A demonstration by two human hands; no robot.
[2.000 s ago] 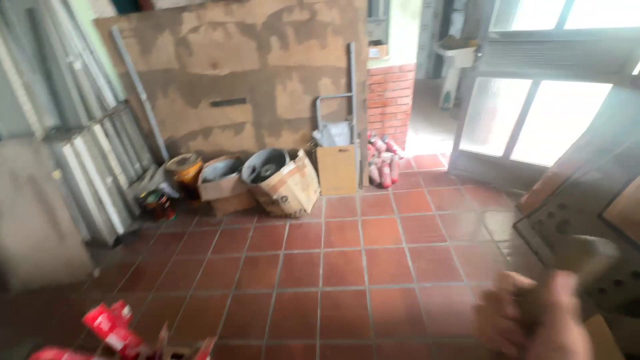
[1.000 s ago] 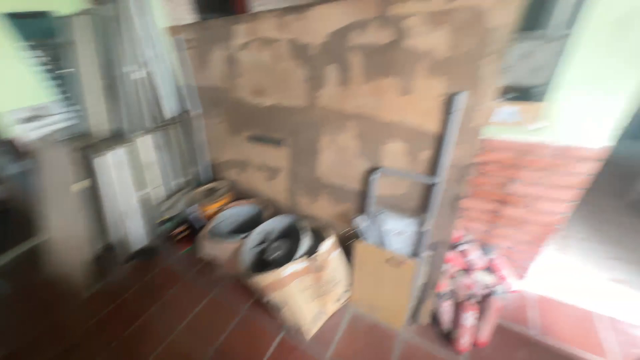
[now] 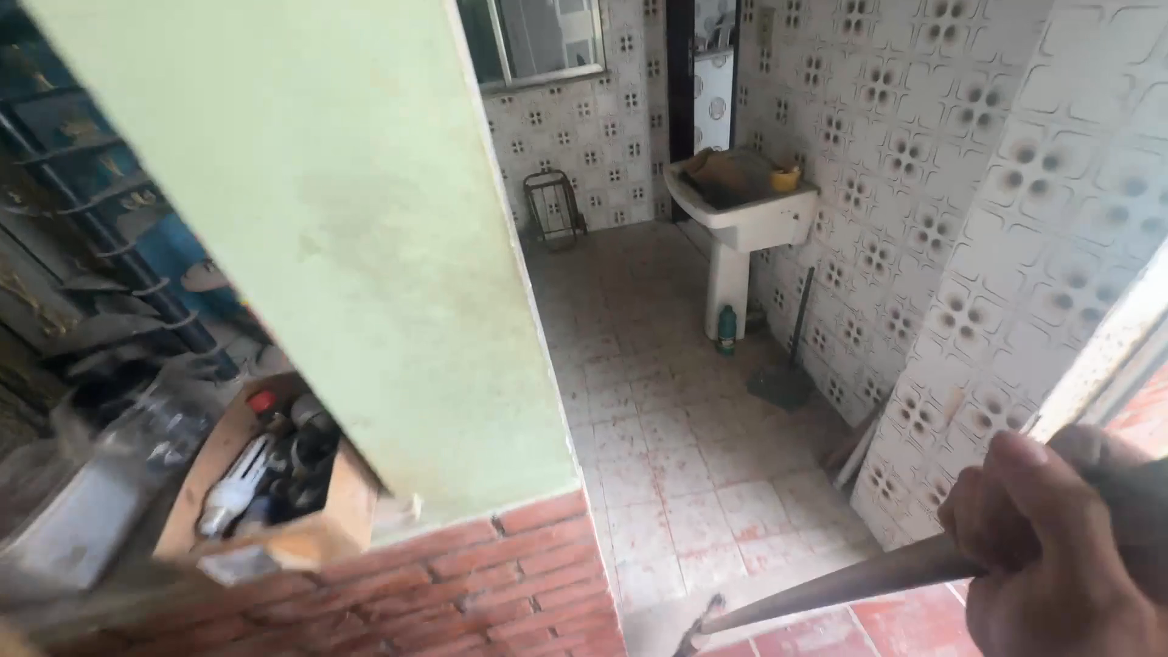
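At the lower right, my right hand (image 3: 1049,547) is closed around the long wooden handle (image 3: 839,584) of a tool. The handle slants down to the left, its far end over the floor beside the brick base. A dark, blurred part (image 3: 1136,502) shows just right of the fist; whether it belongs to the tool, I cannot tell. My left hand is out of view.
A green wall end (image 3: 365,255) stands on a red brick base (image 3: 474,584). Left of it is a cardboard box (image 3: 356,529) of bulbs and small parts. Beyond stand a pedestal sink (image 3: 730,274), a green bottle (image 3: 725,330) and a dustpan (image 3: 780,385) by the tiled wall.
The view has swung right, from the buckets and the stained board to the tiled room. My right hand, out of view one second ago, shows again at the lower right.
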